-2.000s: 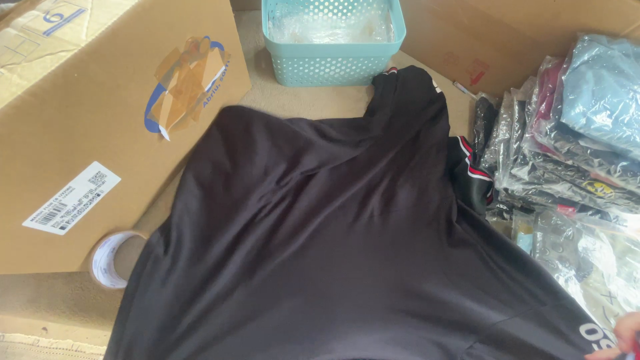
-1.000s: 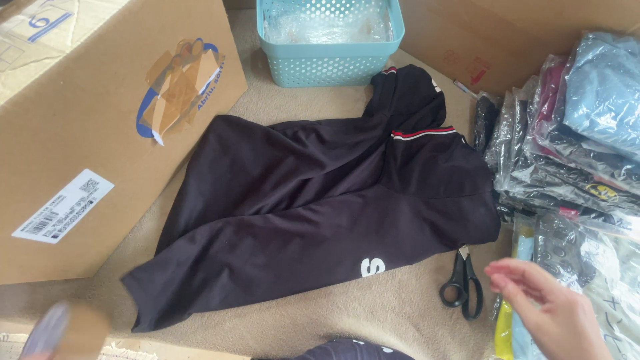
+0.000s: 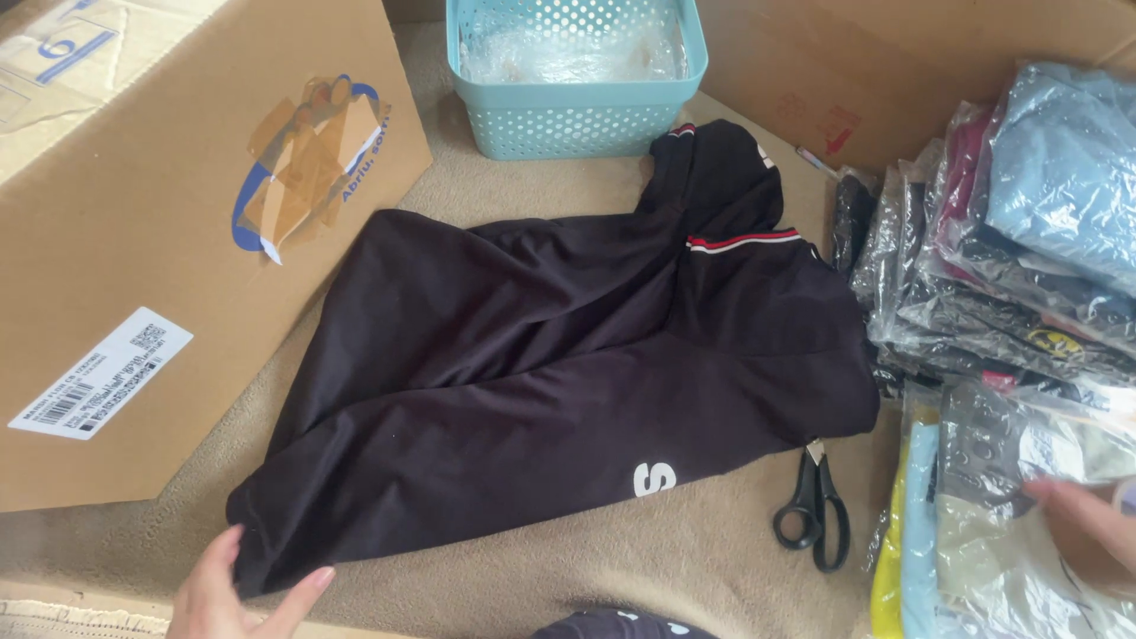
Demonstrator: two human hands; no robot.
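A dark shirt (image 3: pixel 515 382) with red-and-white striped sleeve trim and a white letter lies loosely folded on the beige cloth surface. My left hand (image 3: pixel 244 590) is at its lower left end, thumb and fingers apart on either side of the fabric; whether it pinches the cloth is unclear. At the right edge my right hand (image 3: pixel 1087 528) is over plastic-bagged garments (image 3: pixel 994 550), partly out of frame and blurred, with a round, pale object partly visible beside it. Black-handled scissors (image 3: pixel 812 515) lie below the shirt's right end, the blade tips under its edge.
A large cardboard box (image 3: pixel 204 240) with a label and torn tape stands at left. At the top sits a turquoise perforated basket (image 3: pixel 577 115) with clear plastic inside. More bagged clothes (image 3: pixel 1056 195) are stacked at right. Another dark garment (image 3: pixel 612 625) shows at the bottom edge.
The shirt was spread wider two seconds ago and is now folded over, with the scissors exposed. My left hand has come to the shirt's lower left end. My right hand has moved farther right.
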